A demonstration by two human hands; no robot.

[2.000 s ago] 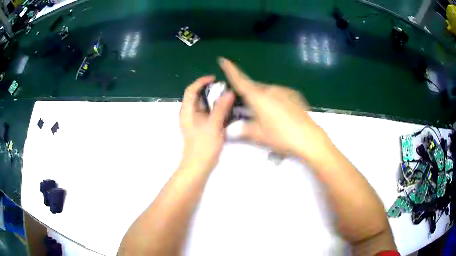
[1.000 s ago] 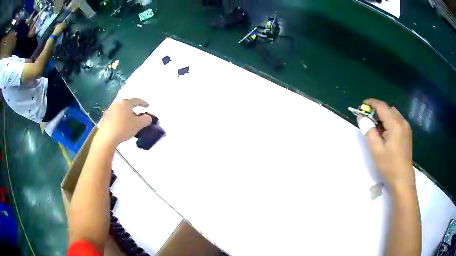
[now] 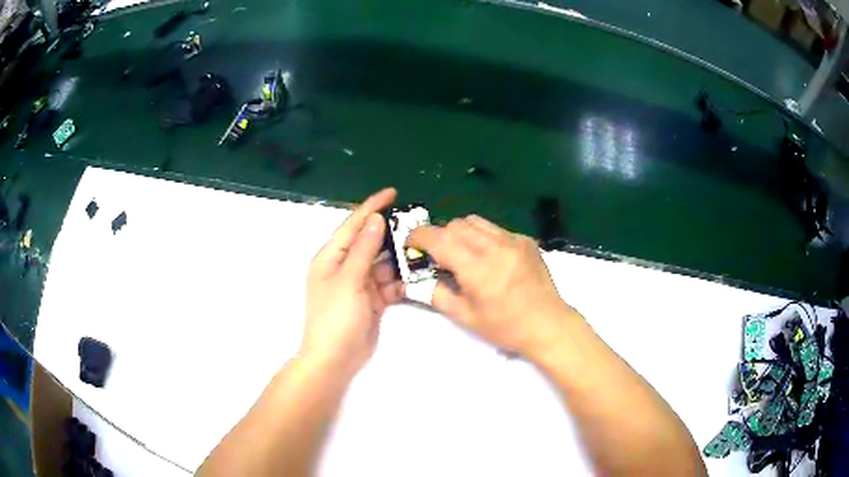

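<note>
My left hand point(image 3: 343, 284) holds a dark housing, partly hidden by the fingers, near the back edge of the white table. My right hand point(image 3: 498, 279) grips a circuit board point(image 3: 414, 252) with a yellow part and pale pieces, at the housing. How far the board sits in the housing cannot be told. A white covering shows on a right-hand finger. One black housing point(image 3: 94, 361) lies at the left of the table.
A heap of wired boards point(image 3: 777, 387) lies at the right end of the white table point(image 3: 205, 279). Two small black pieces point(image 3: 119, 222) are at upper left. Corded units point(image 3: 244, 119) lie on the green belt point(image 3: 419, 112). A box with black housings point(image 3: 82, 447) is at lower left.
The view has turned back to the right. My left hand has taken a housing from the left pair and brought it together with the board in my right hand.
</note>
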